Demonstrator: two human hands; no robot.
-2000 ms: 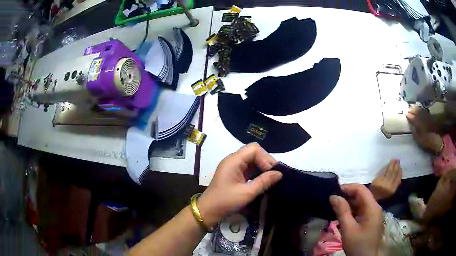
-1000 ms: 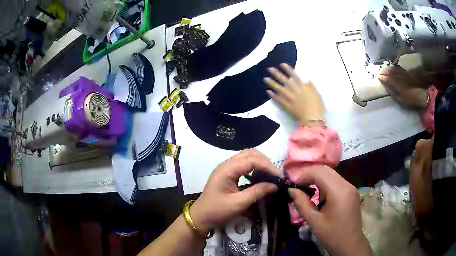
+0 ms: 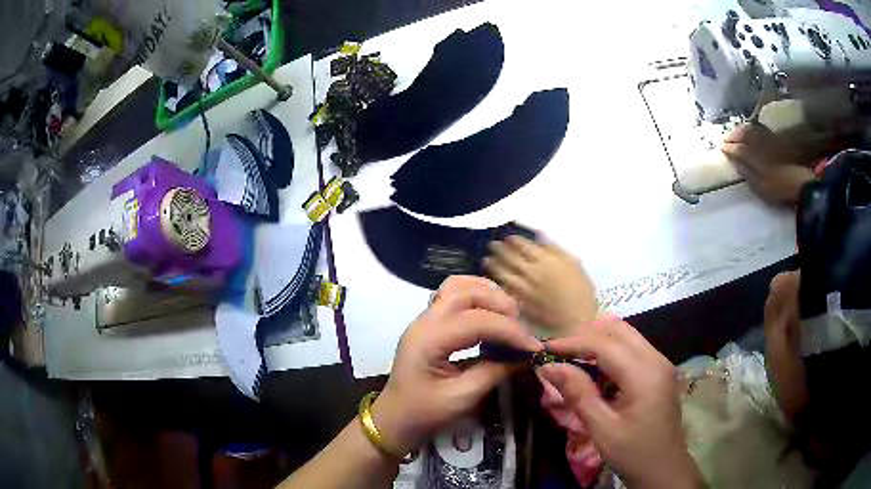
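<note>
My left hand [image 3: 449, 368], with a gold bracelet, and my right hand [image 3: 616, 392] pinch a small dark fabric piece [image 3: 511, 353] between them, over the table's front edge. The piece is mostly hidden by my fingers; a small yellowish mark shows at the right fingertips. Two dark curved panels [image 3: 487, 162] [image 3: 430, 95] lie on the white table. A third dark panel [image 3: 396, 250] with a blurred label [image 3: 449, 259] lies nearer, under another person's hand [image 3: 544, 277].
A heap of black-and-gold labels [image 3: 358, 91] lies at the table seam. A purple-ended sewing machine [image 3: 177, 215] and striped curved pieces [image 3: 286, 263] are left. Another machine [image 3: 731, 72] and the person's other hand [image 3: 769, 167] are right. A green basket [image 3: 215, 91] is upper left.
The fabric piece, spread out between my hands two seconds ago, is now bunched at my fingertips. The other person's hand has come in and moved down onto the nearest panel. The view has shifted.
</note>
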